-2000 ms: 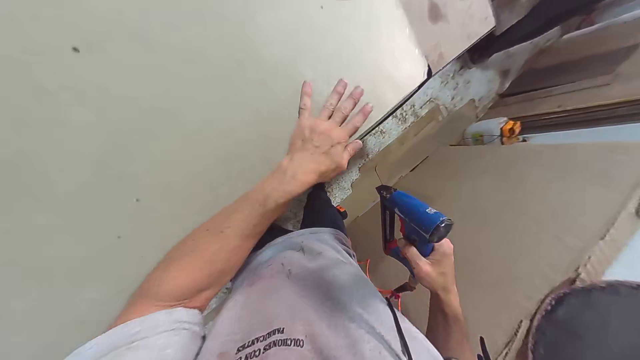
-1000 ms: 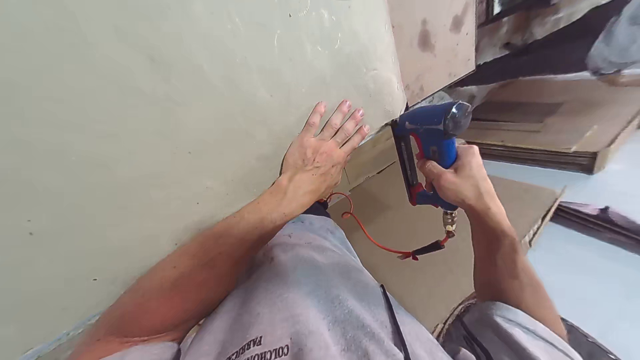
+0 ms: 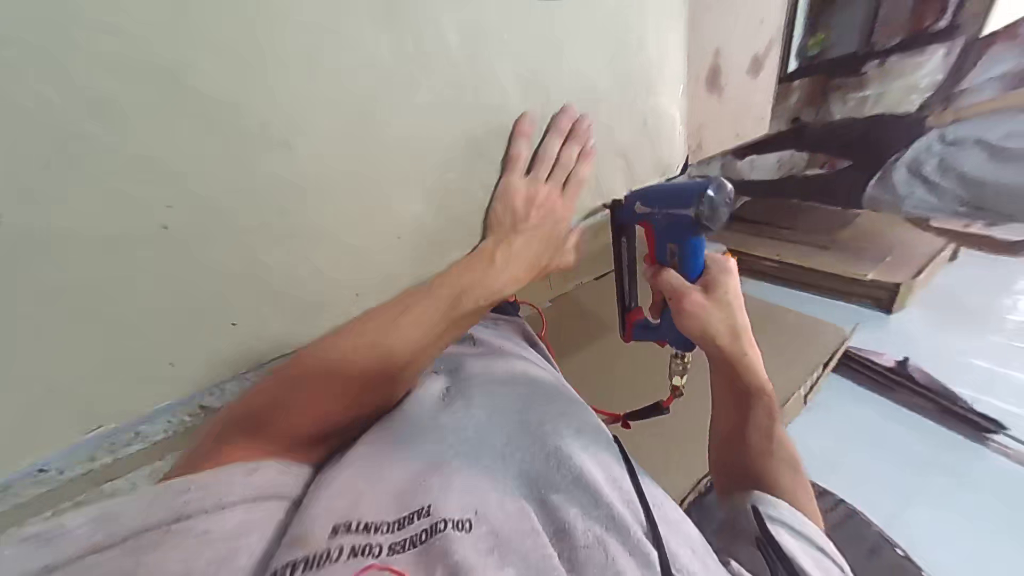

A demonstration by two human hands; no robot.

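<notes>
My left hand (image 3: 532, 212) lies flat, fingers spread, on a large pale greenish sheet (image 3: 280, 160) that fills the left of the view. My right hand (image 3: 696, 300) grips a blue pneumatic stapler (image 3: 676, 204) by its handle. The stapler's nose is at the edge of the sheet, just right of my left hand; whether it touches cannot be told. From the brass fitting (image 3: 680, 368) at the handle's base runs a red air hose (image 3: 608, 414), which passes behind my shirt.
Cardboard sheets (image 3: 768, 328) lie below the stapler, and a cardboard stack (image 3: 840, 256) is farther right. A person in a grey top (image 3: 952, 176) is at the upper right. A brown panel (image 3: 728, 72) adjoins the sheet. A dark round object (image 3: 864, 536) is at the lower right.
The stapler in my right hand has come up from below the sheet's edge to beside it. My left hand stays flat on the sheet. The view has shifted, and a person now shows at the upper right.
</notes>
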